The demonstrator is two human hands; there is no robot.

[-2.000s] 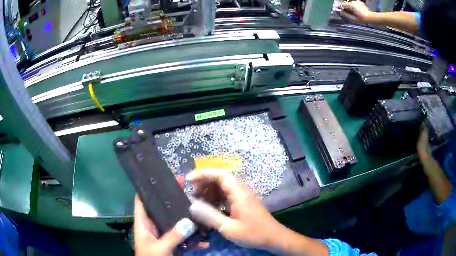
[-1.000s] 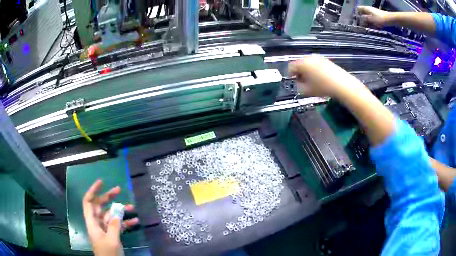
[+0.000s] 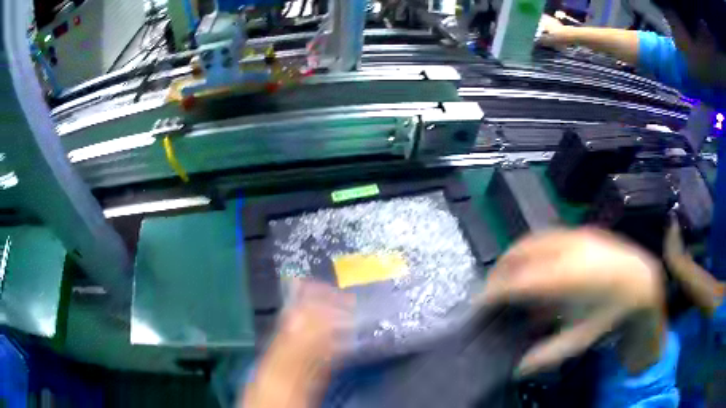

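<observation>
A wide black tray [image 3: 259,275] holds a loose layer of tiny silver rings [image 3: 430,239] and an orange-yellow card [image 3: 370,269]. My left hand [image 3: 306,331] is blurred over the tray's lower left part; whether it holds anything cannot be told. My right hand [image 3: 581,279] is strongly blurred at the tray's right, its fingers curled on a dark plate [image 3: 446,362]. The dark plate is blurred too and covers the tray's lower right corner. Its far details are hidden.
Dark plates [image 3: 524,199] and black stacked blocks [image 3: 593,159] stand on the green bench right of the tray. Silver conveyor rails [image 3: 318,131] run behind. A grey post [image 3: 68,159] stands at left. Another person's arm [image 3: 601,40] reaches in at upper right.
My right hand has come back from the conveyor to the near right of the tray, now with a dark plate. My left hand has moved right, over the tray. The view has shifted.
</observation>
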